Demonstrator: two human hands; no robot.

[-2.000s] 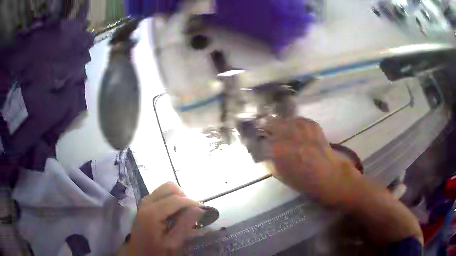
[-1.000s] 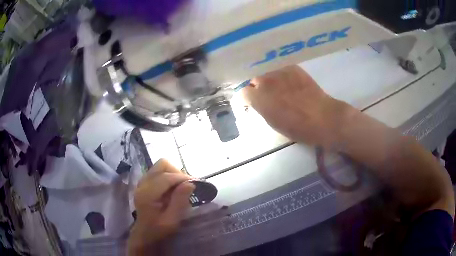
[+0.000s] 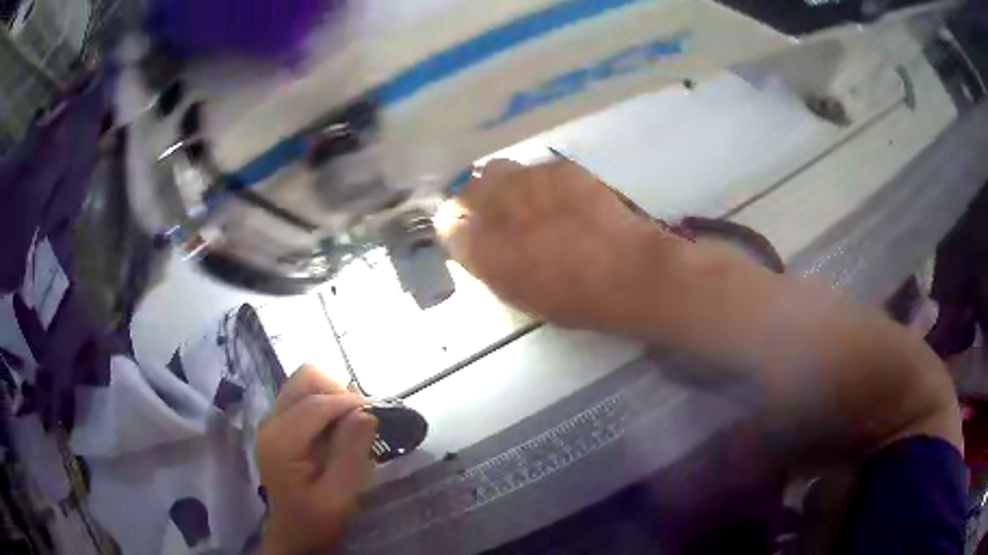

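Observation:
My left hand pinches a small dark metal plate with a rounded edge and slots, just above the front edge of the machine bed. My right hand is at the needle area under the white machine head, its fingertips lost in glare. Whether it holds anything is hidden. A grey rectangular part shows on the bed just left of the right hand. The picture is blurred.
Cut fabric pieces, pale and dark purple, lie at the left. A ruler tape runs along the table edge. A purple fluffy thing sits on the head. A dark ring shape shows by my right forearm.
The view has shifted, bringing the machine's lettering into sight. My right hand has moved to the right side of the needle area. My left hand still holds the plate near the bed's front edge.

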